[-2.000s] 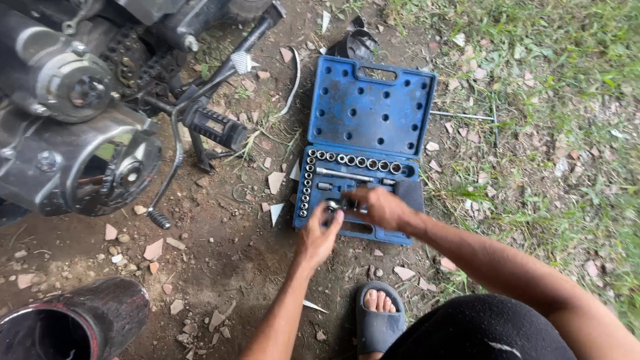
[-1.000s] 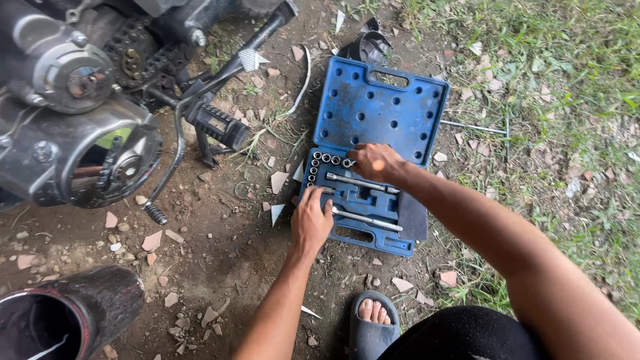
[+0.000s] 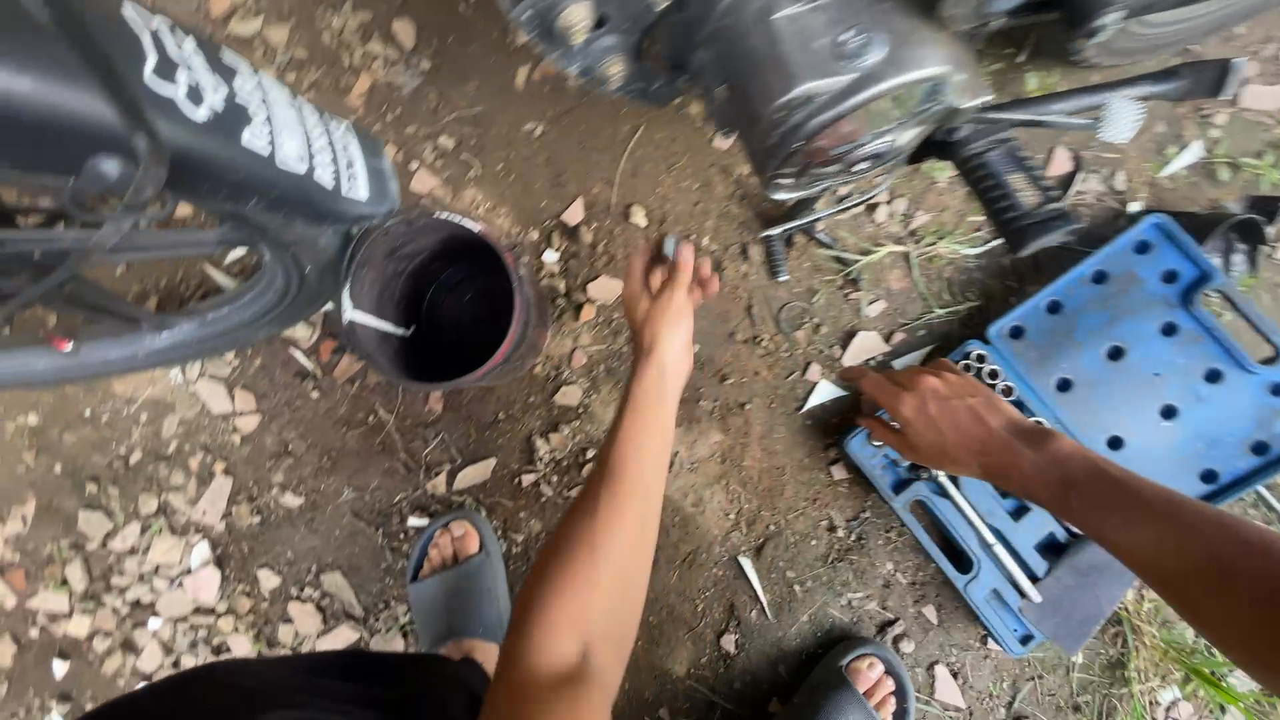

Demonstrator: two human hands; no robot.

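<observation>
My left hand (image 3: 665, 300) is held out over the dirt, right of a dark open-topped cylindrical container (image 3: 445, 305). Its fingers close on a small metal piece (image 3: 670, 246), likely a socket. Over the left part of the open blue plastic socket case (image 3: 960, 560) is my right hand (image 3: 935, 415), palm down with fingers bent; whether it holds anything cannot be seen. Several chrome sockets (image 3: 990, 374) show just past it. A long metal bar of a tool (image 3: 990, 540) lies in the case tray, beside a dark flat pad (image 3: 1082, 590).
The motorcycle's engine cover (image 3: 850, 100) and black rubber footpeg (image 3: 1012, 190) stand at the top. At left are a wheel (image 3: 200, 345) and a dark panel with white lettering (image 3: 250, 110). Stone and tile shards (image 3: 213, 500) litter the dirt. My sandalled feet (image 3: 460, 580) are below.
The view has swung left. My left hand has left the case with the small metal piece and is now near the container. My right hand has moved from the socket row beside the lid to the case's left part.
</observation>
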